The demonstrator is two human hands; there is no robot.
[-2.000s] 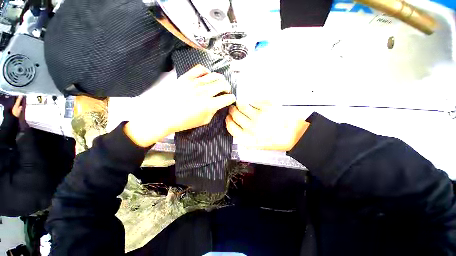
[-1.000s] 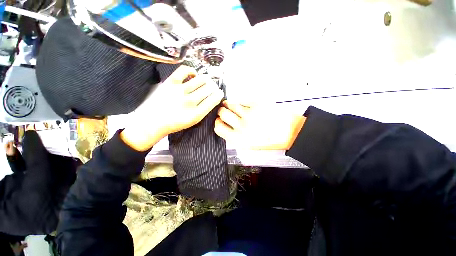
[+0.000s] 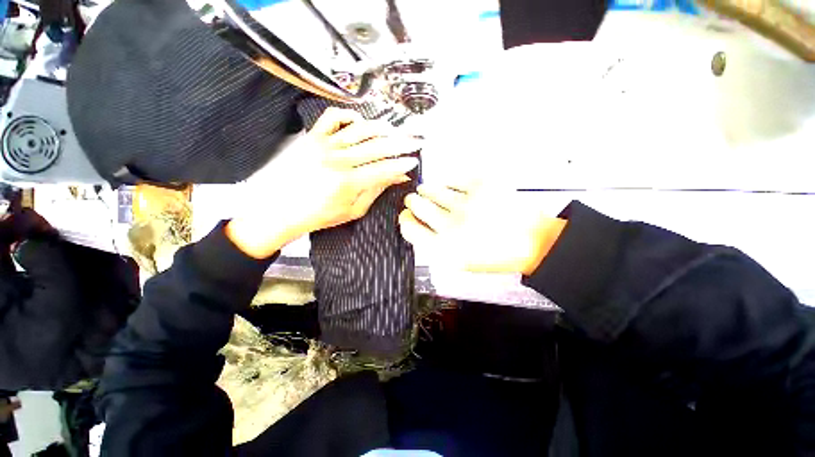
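Note:
A dark pinstriped sleeve or cuff end lies below the needle area and hangs over the table's front edge. Its plain darker end hangs lowest. The larger striped garment bulges at the left of the needle. My left hand lies flat on the striped piece just below the needle, fingers pointing right. My right hand holds the piece's right edge between thumb and fingertips, close to my left fingertips. A curved metal guard arcs left of the needle. The stitch point is partly hidden by glare and my left hand.
The white table bears a dark seam line. A black flap and a wooden-handled tool are at the top right. A khaki cloth with thread scraps is below the edge. A grey fan-grille box and another person's dark sleeve are left.
The view swung left and back. The striped piece stays under my hands, its hanging end in nearly the same place. My fingertips are slightly farther apart than before.

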